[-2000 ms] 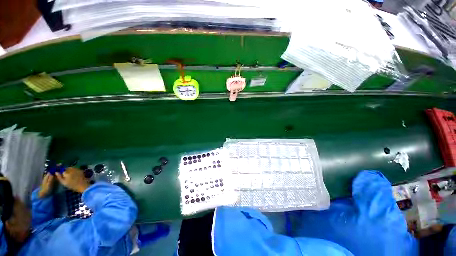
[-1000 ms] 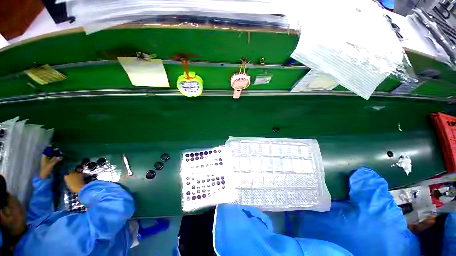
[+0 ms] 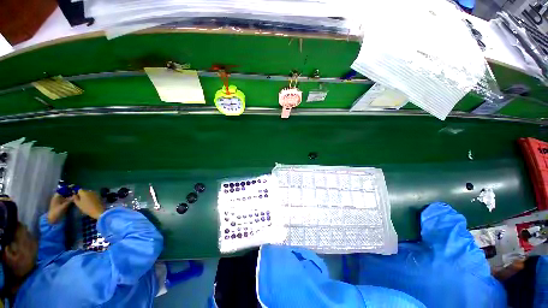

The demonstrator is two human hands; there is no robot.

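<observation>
A white parts tray (image 3: 246,201) with rows of small dark discs lies in front of me at the centre. A wider translucent ribbed tray (image 3: 333,210) with no dark discs touches its right side. Three loose black discs (image 3: 191,197) lie in a slanting row left of the parts tray. Blue cloth, which looks like sleeves or a smock (image 3: 447,240), fills the bottom edge. Neither of my hands shows; they are out of the picture or hidden, and I cannot tell which.
A neighbour's hands (image 3: 89,203) meet above a disc-filled tray at left, beside white stacked trays (image 3: 39,177). A whitish stick (image 3: 154,197) lies near them. A small dark piece (image 3: 312,156) lies behind the trays. Crumpled wrap (image 3: 486,198) and a red bin (image 3: 536,171) are at right.
The small dark piece and a scrap on the bench's back strip have moved left. The neighbour's hands moved apart and came together again. The view has shifted slightly. The trays have not visibly moved.
</observation>
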